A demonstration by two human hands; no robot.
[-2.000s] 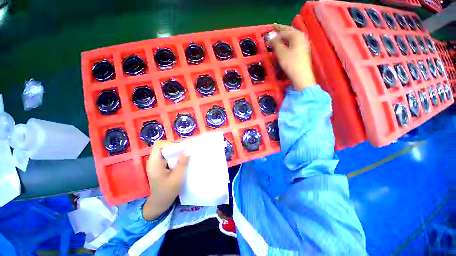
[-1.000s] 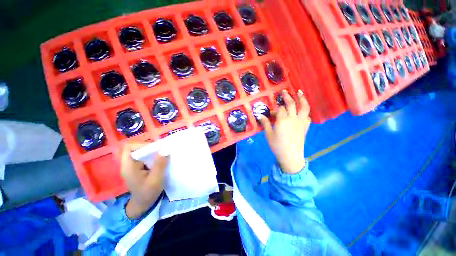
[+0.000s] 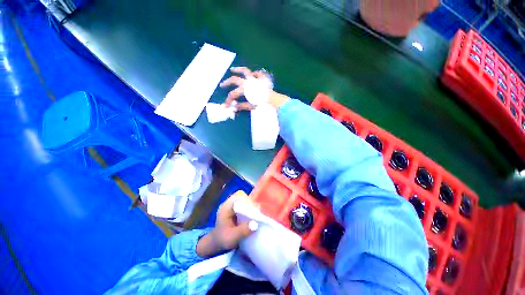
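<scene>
My left hand [image 3: 231,226] holds a folded white sheet [image 3: 269,245] at the near corner of the red foam tray [image 3: 267,187]. Dark round watch heads [image 3: 301,218] sit in the tray's pockets; one pocket at the near left corner is empty. My right arm crosses over the tray and hides part of it. My right hand [image 3: 244,89] is blurred, fingers spread, at the white bottle [image 3: 265,128] on the green bench. A white rounded part overlaps the hand; whether it is gripped is unclear. A small white piece [image 3: 220,112] lies by the fingertips.
A long white strip [image 3: 196,85] lies left of my right hand. White paper scraps [image 3: 172,184] are piled below the bench edge, near a blue stool [image 3: 69,121]. More red trays stand at the far right [image 3: 489,80] and near right [image 3: 489,248]. A round orange-brown object [image 3: 397,14] is at the top.
The view has swung left. My right hand has left the tray's right side and moved across to the bottle at the left. My left hand still holds the sheet.
</scene>
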